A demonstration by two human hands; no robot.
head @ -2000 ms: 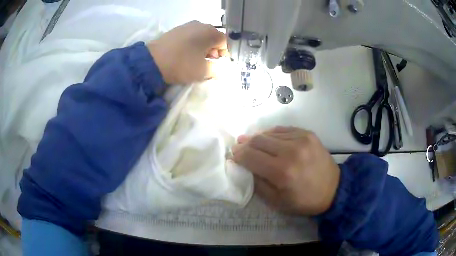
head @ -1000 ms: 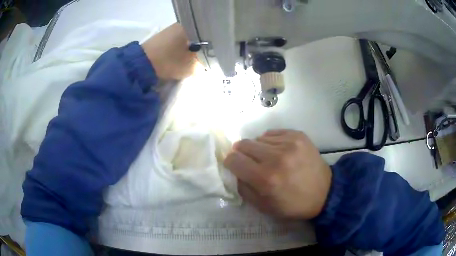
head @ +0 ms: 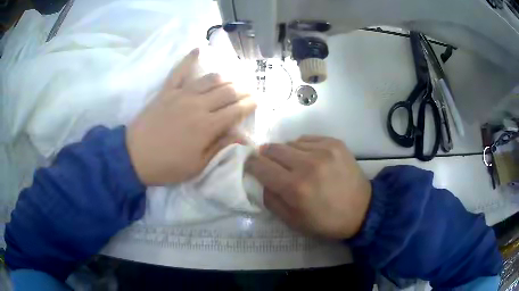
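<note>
A white garment piece spreads over the left side of the machine table, with a folded part between my hands. My left hand lies palm down on the cloth, fingers spread towards the needle; its thumb is near my right fingertips. My right hand pinches the cloth's edge just in front of the needle area. The presser foot and needle stand beside the bright lamp spot, where glare hides the cloth's edge. Whether the foot is down cannot be told.
The white sewing machine head spans the top, with a ridged knob. Black-handled shears and slim tools lie to the right. Small tools with a ring are at the far right. A printed ruler runs along the front edge.
My left hand has come back from beside the machine head and now lies flat on the cloth, nearer my right hand. My right hand keeps its pinch. The view has shifted slightly.
</note>
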